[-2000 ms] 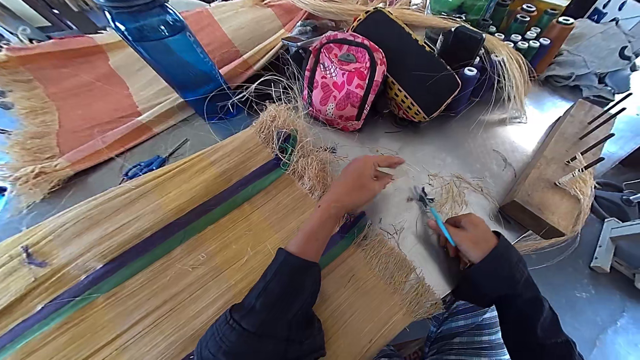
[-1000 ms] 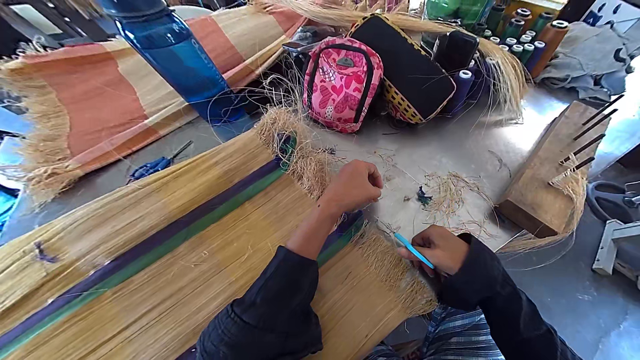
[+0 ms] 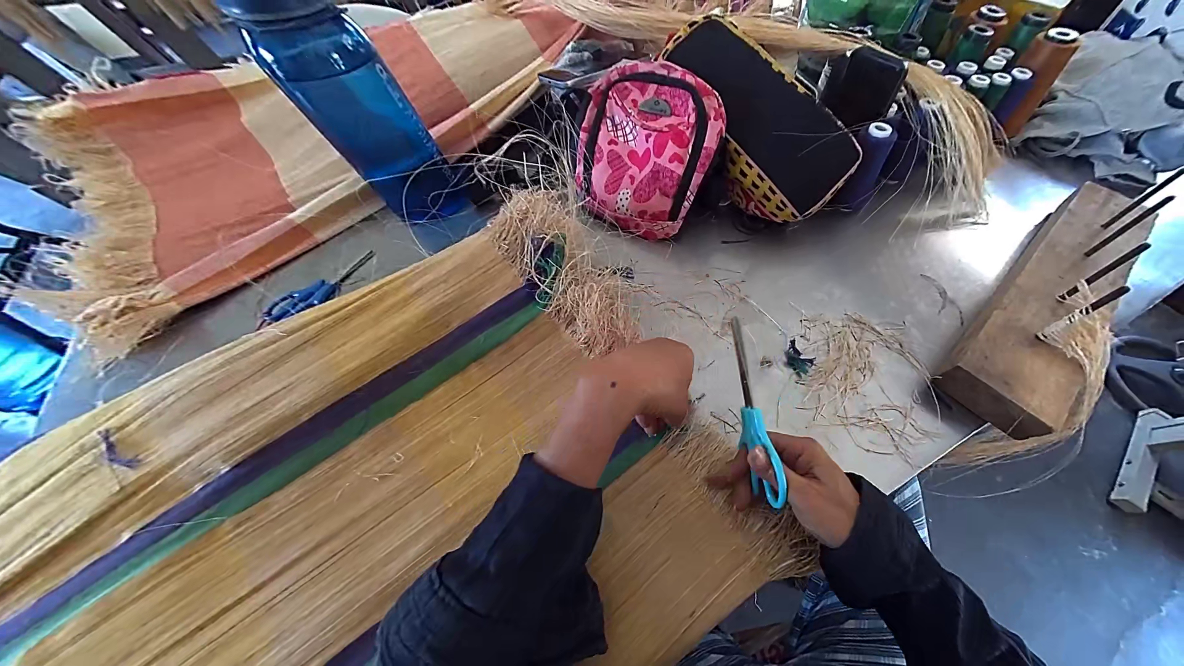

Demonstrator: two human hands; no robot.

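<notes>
A woven natural-fibre cloth (image 3: 444,462) with purple and green stripes lies across the table, its fringed edge (image 3: 703,453) facing right. My left hand (image 3: 647,384) is bent over that edge by the stripes; its fingertips are mostly hidden, so whether they pinch fibres is unclear. My right hand (image 3: 800,476) holds turquoise-handled scissors (image 3: 760,435) by the loops, blades pointing up and away from the cloth, its fingers beside the fringe. Cut fibre scraps (image 3: 846,370) and a small dark green tuft (image 3: 797,359) lie on the metal tabletop right of the cloth.
Behind stand a blue water bottle (image 3: 356,111), a pink heart-patterned pouch (image 3: 650,148), a black case (image 3: 763,120) and thread spools (image 3: 1041,79). At right is a wooden block with metal spikes (image 3: 1041,314). Blue-handled scissors (image 3: 301,301) lie left, near an orange-striped cloth (image 3: 203,166).
The scissors, which pointed toward the fringe a second ago, now point up and away from it. My left hand has lowered toward the fringe since the earlier frames.
</notes>
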